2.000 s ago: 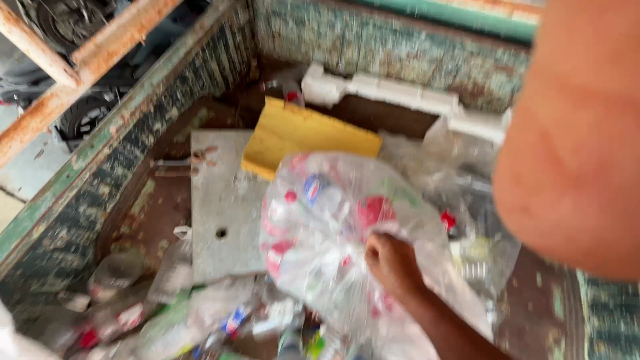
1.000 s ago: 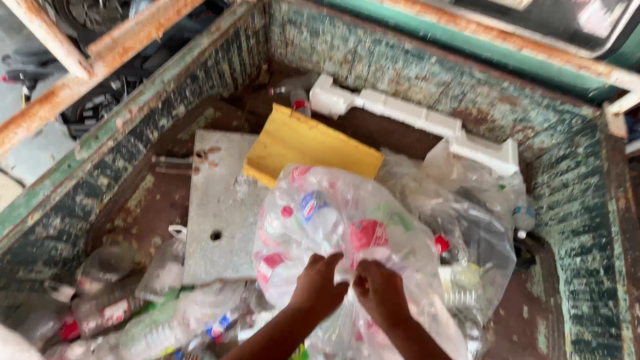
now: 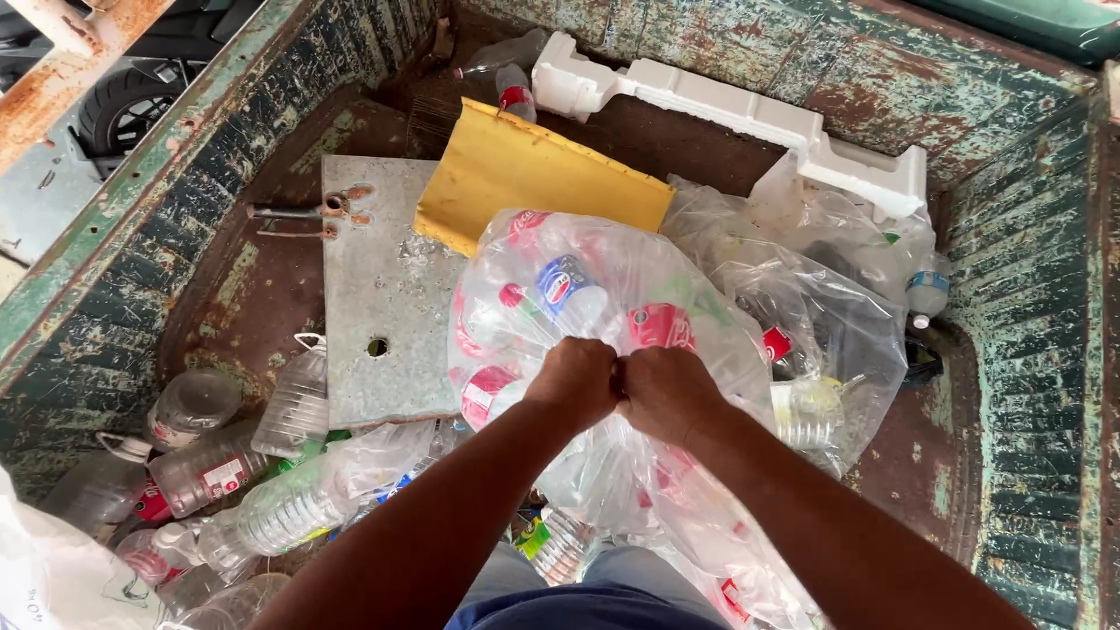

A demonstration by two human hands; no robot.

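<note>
A clear plastic bag (image 3: 726, 306) full of empty plastic bottles stands in front of my body. My left hand (image 3: 573, 378) and my right hand (image 3: 669, 394) are closed side by side on its gathered plastic, their knuckles touching. Through the film show a bottle with a blue label (image 3: 564, 284) and others with red labels. Part of the bag hangs down below my fists toward my legs. To its right lies a second clear bag (image 3: 862, 350) with bottles in it.
A worn green truck bed surrounds me. A grey metal plate (image 3: 376, 280), a yellow panel (image 3: 542, 171) and a white foam piece (image 3: 726, 96) lie ahead. Loose plastic bottles (image 3: 280, 507) fill the lower left, near a white sack (image 3: 52, 560). A rusty rail (image 3: 79, 79) crosses the upper left.
Two seconds ago only one hand was at the bag's gathered plastic, with an arm raised at the right. Both hands are now on it, closer together than one second ago.
</note>
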